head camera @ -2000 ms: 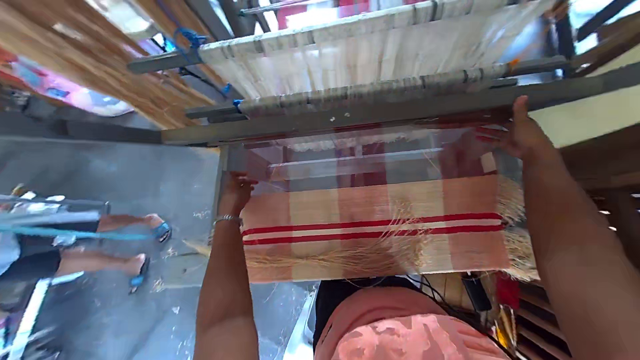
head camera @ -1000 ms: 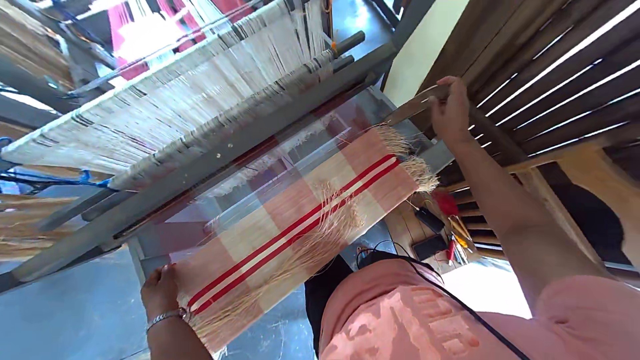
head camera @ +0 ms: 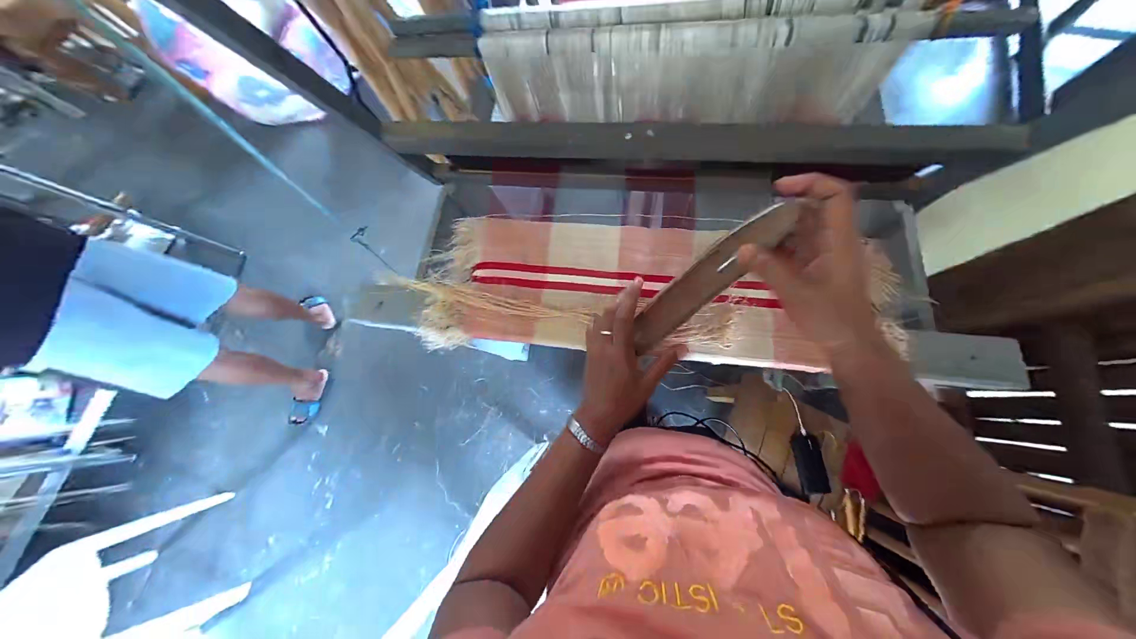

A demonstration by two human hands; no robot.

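A wooden loom shuttle (head camera: 701,288) lies slantwise over the woven cloth (head camera: 586,244), which has peach and cream bands and two red lines. My left hand (head camera: 619,364) is at the shuttle's lower end, with fingers and thumb about it. The upper end is gripped by my right hand (head camera: 812,253), between thumb and fingers. Loose straw-coloured fibre strands (head camera: 497,297) trail across the cloth from its left side. Beyond the cloth, red and pale warp threads (head camera: 657,200) run under the loom's grey wooden beam (head camera: 710,140).
Whitish heddles (head camera: 683,71) hang behind the beam. A grey board (head camera: 967,359) juts out at the right. A black device (head camera: 809,463) with a cable is near my right forearm. At the left stands another person (head camera: 133,311) in blue shorts and sandals.
My left hand has left the cloth's left end and come to the shuttle's lower end. My right hand has brought the shuttle from the right side in over the cloth. The view has turned.
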